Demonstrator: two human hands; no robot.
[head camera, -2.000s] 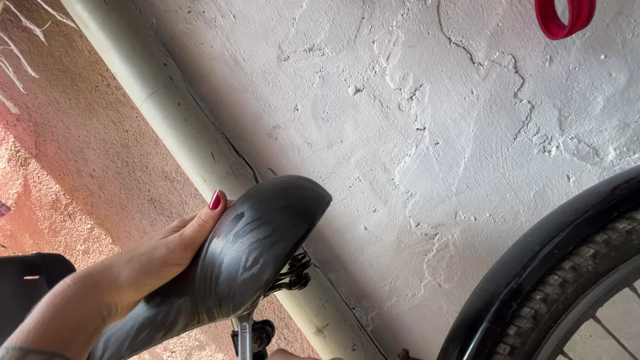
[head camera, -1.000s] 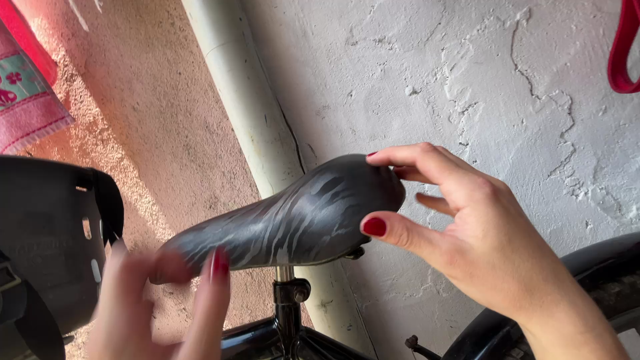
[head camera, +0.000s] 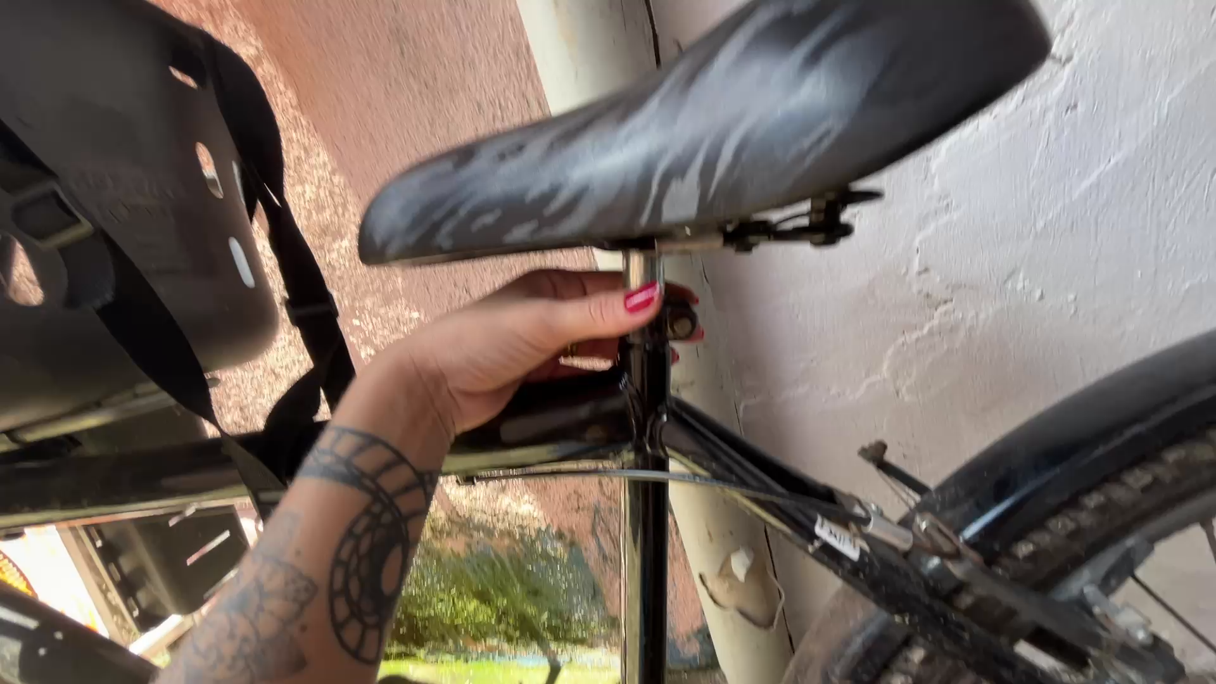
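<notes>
A black and grey bicycle saddle (head camera: 703, 142) sits on a metal seatpost (head camera: 640, 270) in the upper middle. Under it, my left hand (head camera: 570, 323) comes in from the lower left and wraps around the seatpost and the top of the seat tube. Its thumb lies on the front of the post, and its fingertips show on the far side, beside the seatpost clamp bolt (head camera: 681, 322). The saddle's nose points left. My right hand is out of view. Below the clamp runs the black bicycle frame's seat tube (head camera: 646, 560).
A dark plastic child seat (head camera: 123, 218) with black straps (head camera: 309, 323) is at the left. The rear tyre (head camera: 1121, 494) and its fender (head camera: 1073, 427) fill the lower right. A pipe (head camera: 579, 47) runs down the wall (head camera: 1026, 247) behind the saddle.
My left hand has moved from beside the saddle to the seatpost below it. My right hand, on the saddle's rear one second ago, has left the view. The view has shifted lower.
</notes>
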